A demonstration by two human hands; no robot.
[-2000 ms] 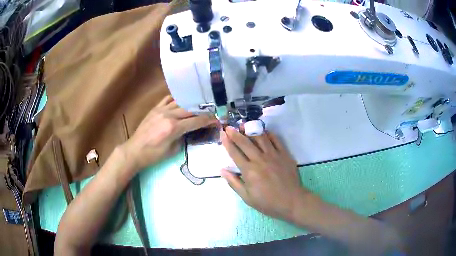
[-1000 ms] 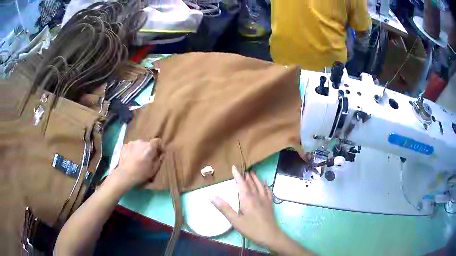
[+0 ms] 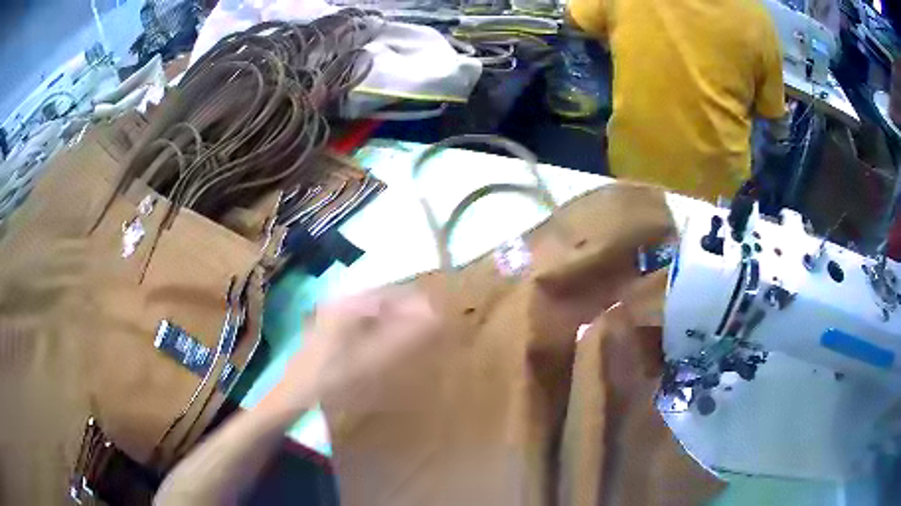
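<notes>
The brown bag panel point(image 3: 464, 395) lies across the table and reaches the sewing machine's needle area at the right. Its handles point(image 3: 489, 188) loop up from the top edge, with a shiny, wrapped-looking snap point(image 3: 514, 257) between them. A small dark label point(image 3: 654, 259) shows near the machine head. My left hand point(image 3: 370, 331) is strongly blurred over the panel's left edge; whether it grips the cloth cannot be told. My right hand is not in view. The white sewing machine point(image 3: 790, 296) is at the right, its needle area point(image 3: 701, 380) beside the cloth.
A stack of brown bag pieces point(image 3: 79, 306) with a label point(image 3: 183, 346) is at the left. A heap of thin brown straps point(image 3: 247, 109) lies behind it. A dark piece point(image 3: 331, 249) lies on the pale green table point(image 3: 385, 232). A person in a yellow shirt point(image 3: 682, 89) is ahead.
The bag panel is turned over, so handles now loop away at the far edge and the label shows. My left hand has moved right. My right hand has left the view. The view has shifted left.
</notes>
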